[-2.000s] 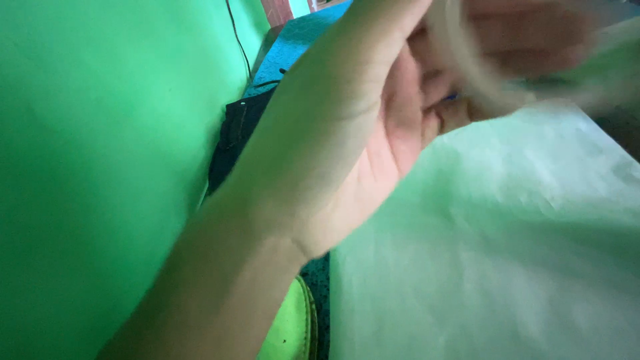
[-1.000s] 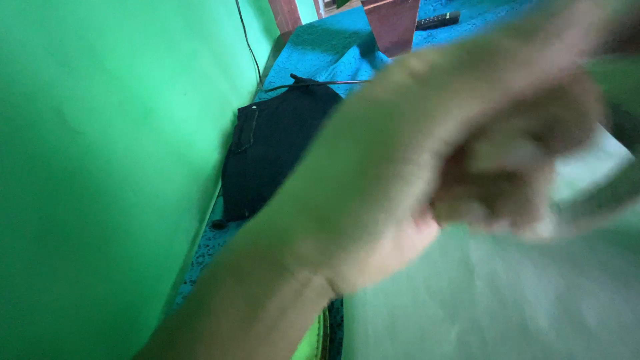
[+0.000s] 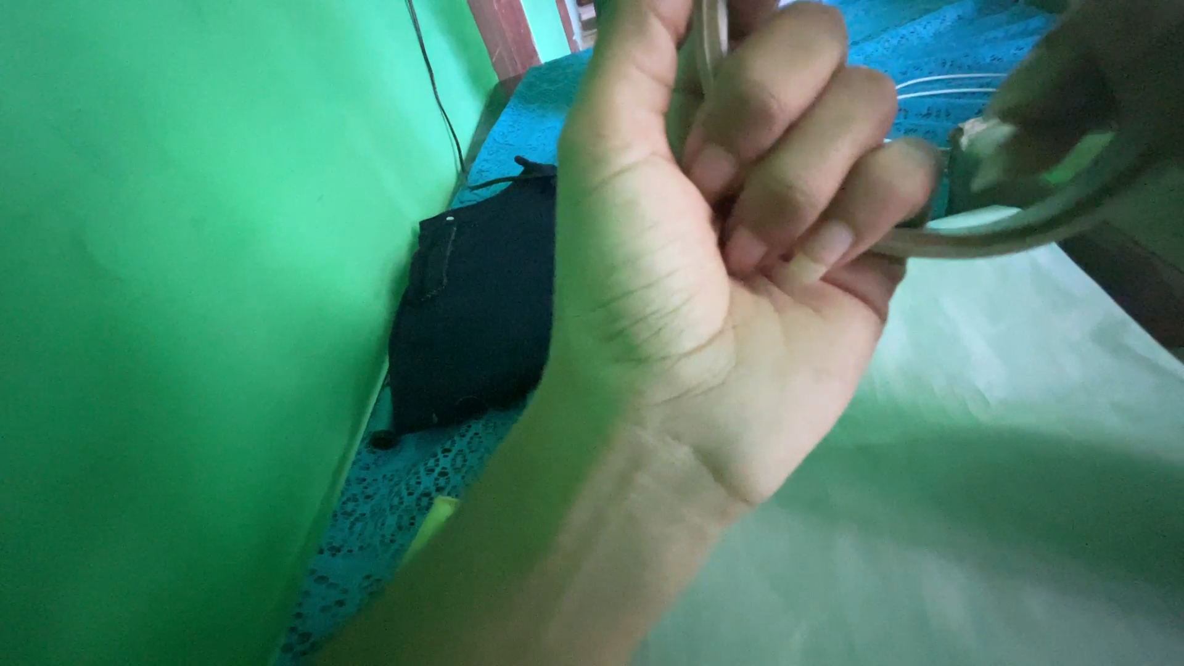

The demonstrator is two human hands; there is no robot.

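Observation:
My left hand [image 3: 758, 222] is raised in the middle of the view, its palm turned toward me. Its fingers are curled in around a thin, curved, pale band [image 3: 999, 242], which comes out on the right of the fist and also shows above it. At the upper right is a dark, blurred shape that looks like my right hand [image 3: 1064, 102], close to the band's far end; its fingers and grip cannot be made out. Below and behind the hands lies a large pale sheet [image 3: 971, 444] with a shadow across it.
A green wall [image 3: 203, 277] runs along the left, with a thin black cable [image 3: 430, 79] hanging on it. A dark stitched fabric item [image 3: 476, 305] lies on a blue patterned cloth [image 3: 416, 495] beside the wall. White cords [image 3: 948, 85] lie farther back on the cloth.
The left hand, blurred a second ago, shows clearly now, its curled fingers facing me. Two seconds ago its fingers looked more extended. More of the dark fabric item shows than two seconds ago.

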